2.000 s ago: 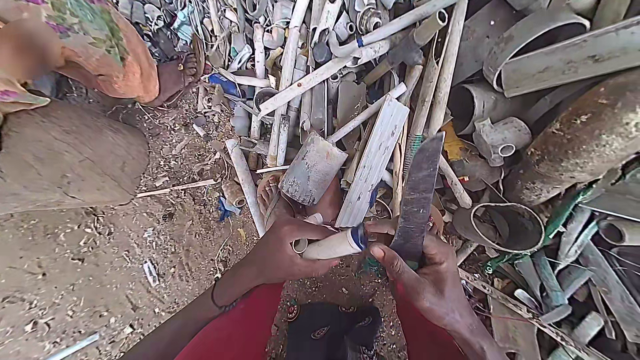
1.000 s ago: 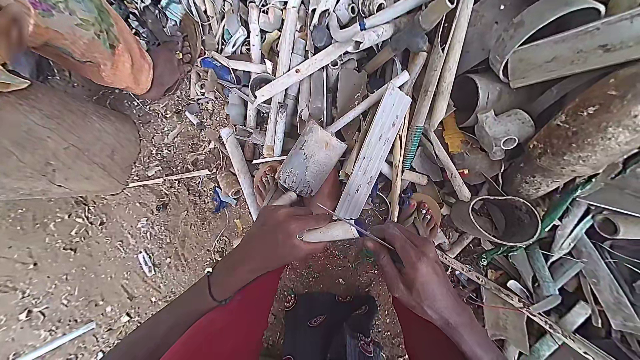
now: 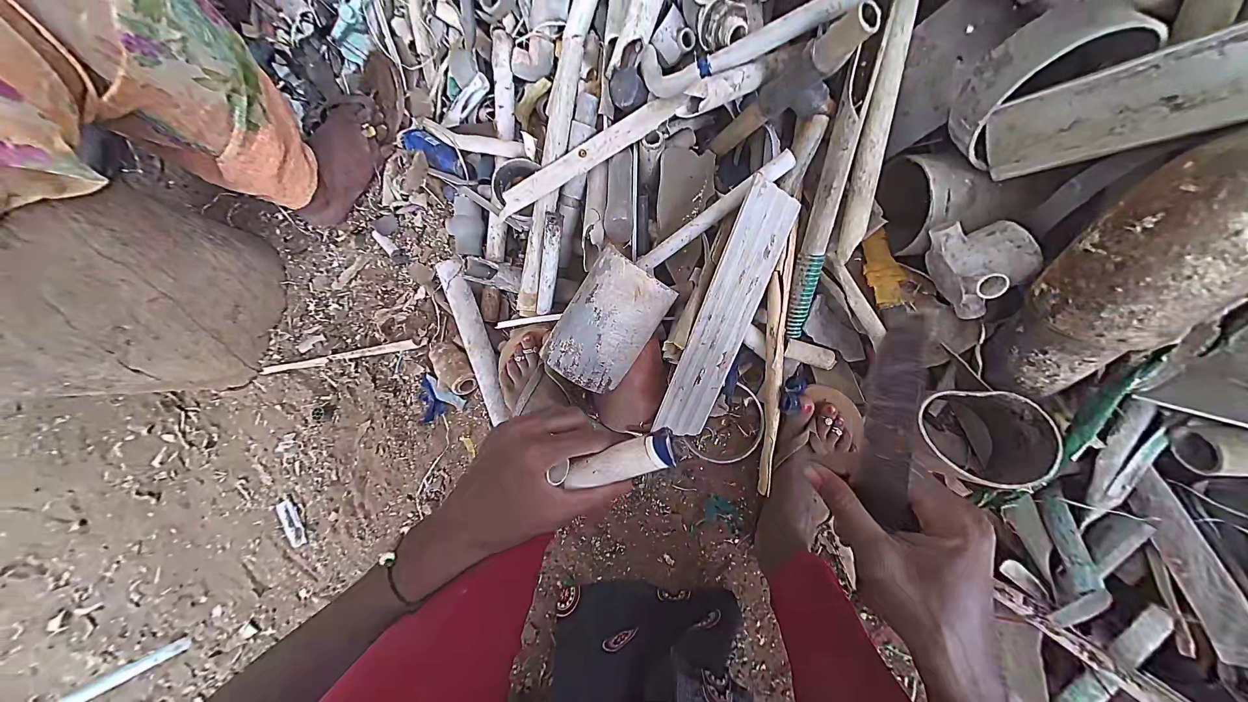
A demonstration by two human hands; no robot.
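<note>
My left hand point(image 3: 531, 478) grips a short off-white plastic pipe piece point(image 3: 614, 463) with a blue band at its right end. A thin wire-like loop point(image 3: 746, 439) hangs beside that end. In my right hand point(image 3: 921, 556) is a broad dark blade point(image 3: 892, 419), blurred and pointing up; its handle is hidden by the fingers. The blade is apart from the pipe piece, to its right. Just beyond my left hand lie a wide grey pipe section point(image 3: 609, 317) and a flat grooved whitish strip point(image 3: 731, 302).
Scrap pipes point(image 3: 624, 146) are heaped ahead, with wide pipe pieces point(image 3: 1033, 88) at the upper right. An open pipe ring point(image 3: 990, 439) lies by my right hand. A large rounded block point(image 3: 136, 292) stands at the left, near another person's foot point(image 3: 346, 161). A dark cloth point(image 3: 643, 639) lies between my legs.
The blade was at the blue-banded end of the pipe piece in the earlier frames. My right hand has since moved right with it, away from the piece.
</note>
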